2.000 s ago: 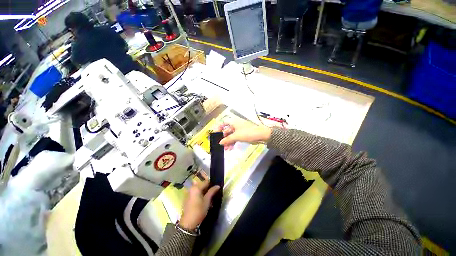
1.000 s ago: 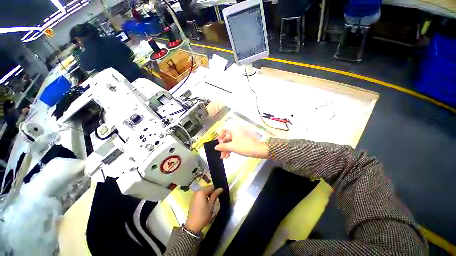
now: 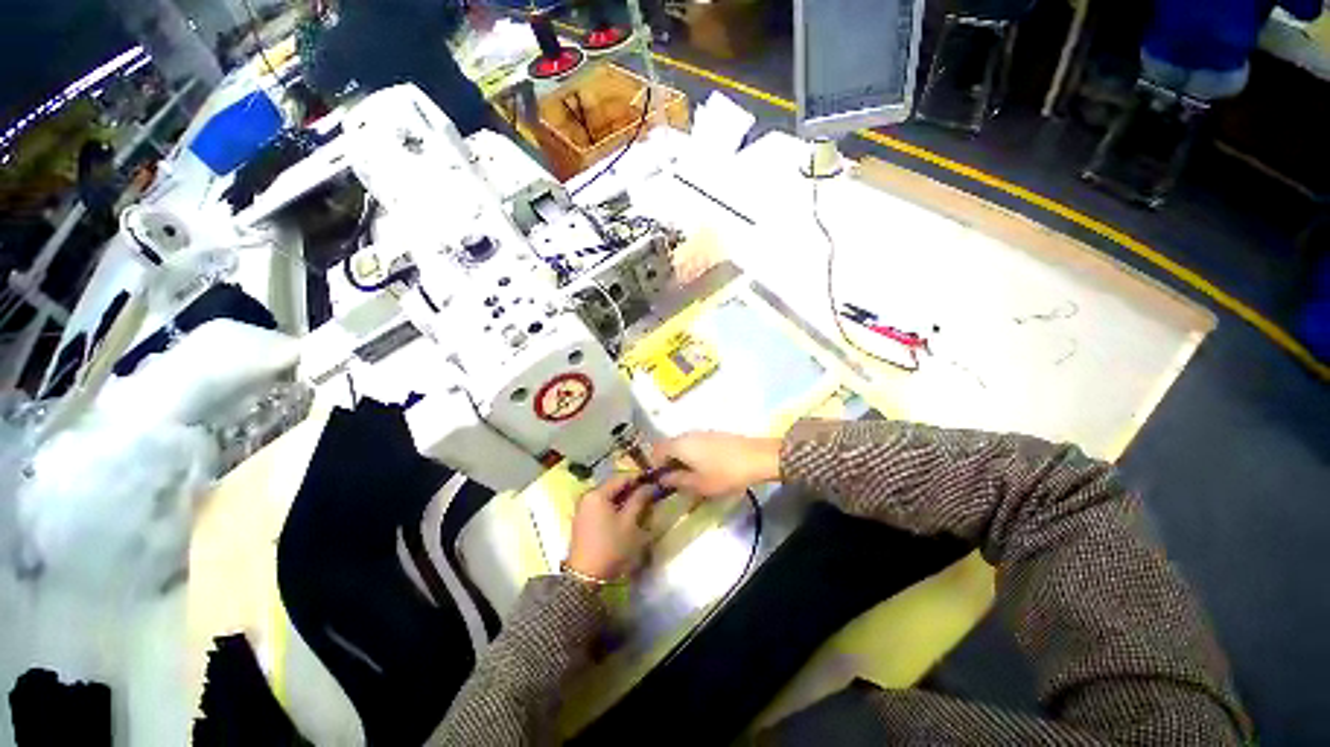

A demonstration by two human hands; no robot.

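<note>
A black fabric strip [image 3: 754, 543] is pinched between my two hands at the sewing machine's needle area; it shows as a thin dark curve on the right, over the shiny metal plate [image 3: 706, 566]. My left hand [image 3: 607, 528] and my right hand [image 3: 715, 466] have their fingertips close together on it, just below the white machine head [image 3: 511, 382]. The fingers hide most of the strip's held part and the presser foot.
A yellow block [image 3: 673, 362] sits beyond my right hand. A wide black fabric piece [image 3: 817, 584] lies under my right forearm. Dark fabric [image 3: 343, 525] and a crumpled clear bag [image 3: 146, 453] lie left. Red-handled snips [image 3: 893, 334] lie on the white table [image 3: 1006, 314].
My right hand has come down and towards my left hand at the needle area. The strip, stretched lengthwise between the hands before, is now bunched and curved. The view has shifted, uncovering the yellow block.
</note>
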